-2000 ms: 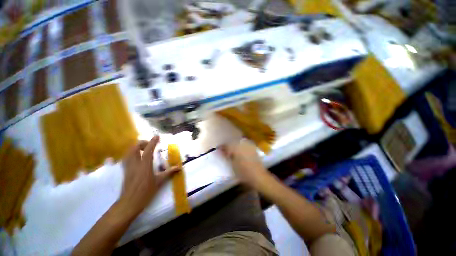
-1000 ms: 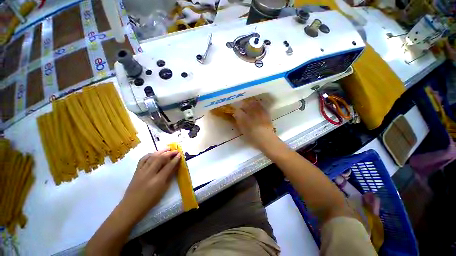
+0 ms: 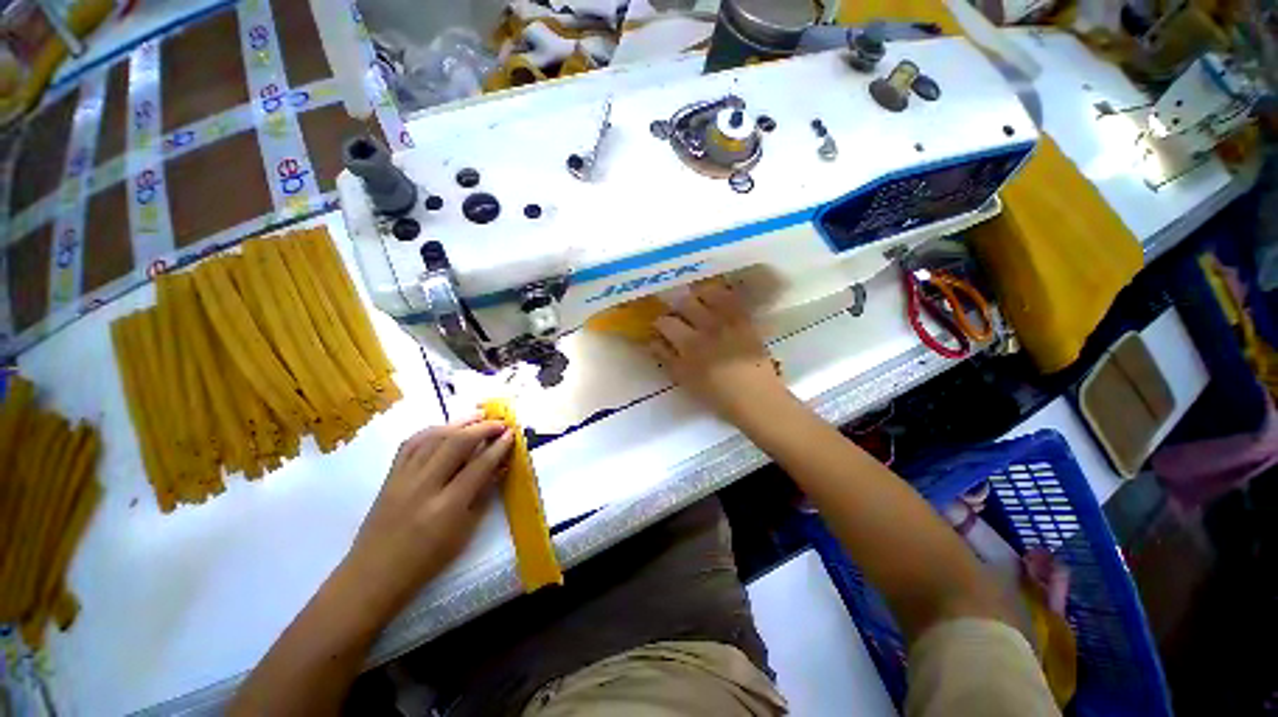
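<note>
A mustard-yellow fabric strip [image 3: 528, 516] lies on the machine bed in front of the needle, its lower end at the table's front edge. My left hand [image 3: 446, 483] rests on its upper part, fingertips pressed on the strip. My right hand [image 3: 712, 343] is under the arm of the white sewing machine [image 3: 631, 196], on a loose yellow strip pile [image 3: 628, 319]; the fingertips are partly hidden, so I cannot tell if they grip a strip. The presser foot area [image 3: 540, 362] is just above the held strip's upper end.
A row of yellow strips [image 3: 252, 364] lies left of the machine, with a darker bundle [image 3: 42, 511] at the far left. Orange-red scissors [image 3: 949, 308] and a yellow fabric stack [image 3: 1058, 252] are at the right. A blue basket [image 3: 1037, 504] stands below my right arm.
My right hand has moved from the bed's front edge back onto the pile under the machine arm. My left hand has closed down onto the strip. The view has shifted slightly.
</note>
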